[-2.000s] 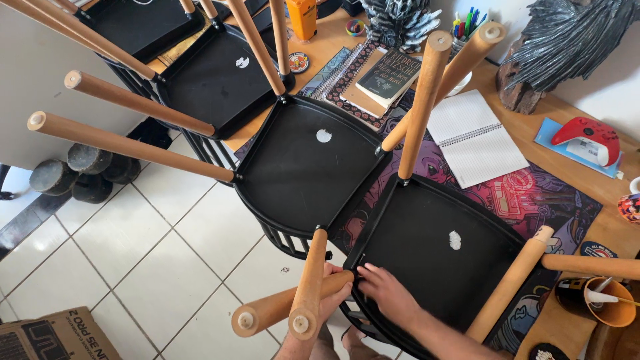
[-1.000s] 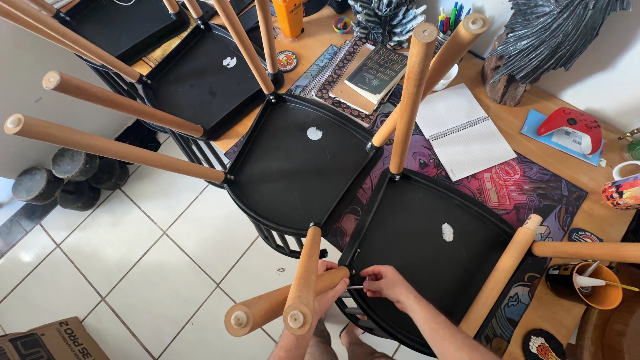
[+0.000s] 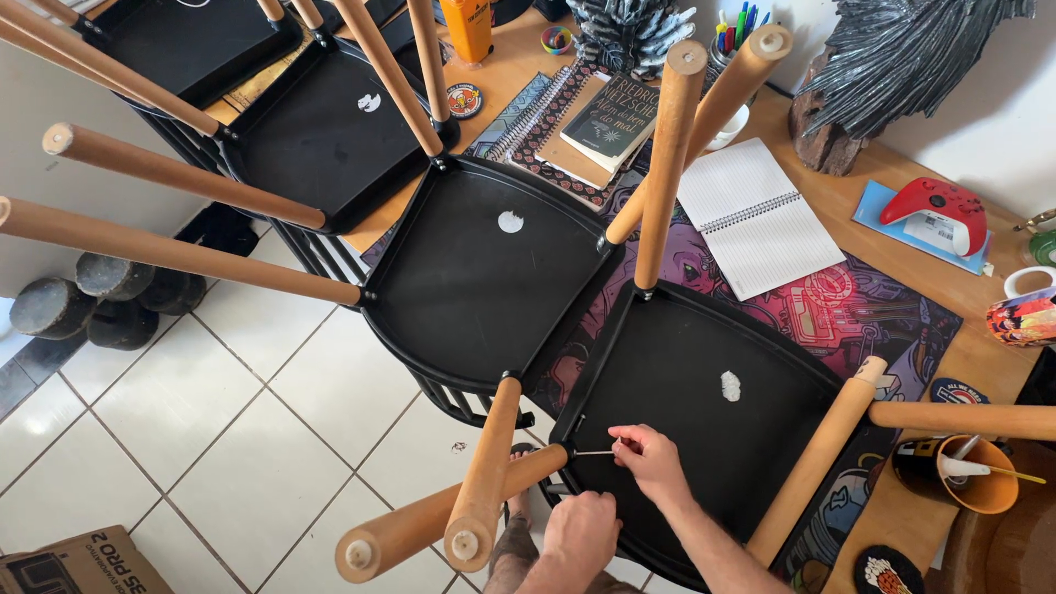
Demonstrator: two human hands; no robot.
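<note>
An upturned chair with a black seat (image 3: 701, 371) lies nearest to me. A round wooden leg (image 3: 462, 503) joins its near left corner and points out to the left. My right hand (image 3: 652, 462) pinches a thin metal rod, likely a hex key (image 3: 594, 452), whose far end meets the joint at that corner. Just below the joint, my left hand (image 3: 582, 524) is curled at the seat's edge; whether it grips anything is hidden. A loose-looking wooden leg (image 3: 825, 454) lies across the seat's right side, and another leg (image 3: 660, 165) rises from the far corner.
More upturned chairs (image 3: 495, 264) stand in a row to the left, legs sticking up. Behind them the wooden desk (image 3: 899, 173) bears an open spiral notebook (image 3: 759, 219), books (image 3: 610, 115), a red game controller (image 3: 936, 210), a mug (image 3: 1023, 313) and an orange cup (image 3: 982, 487). A cardboard box (image 3: 82, 565) sits on the tiled floor.
My left hand has come off the wooden leg and moved down to the seat's edge. My right hand has drawn a little to the right of the joint, with the rod showing between.
</note>
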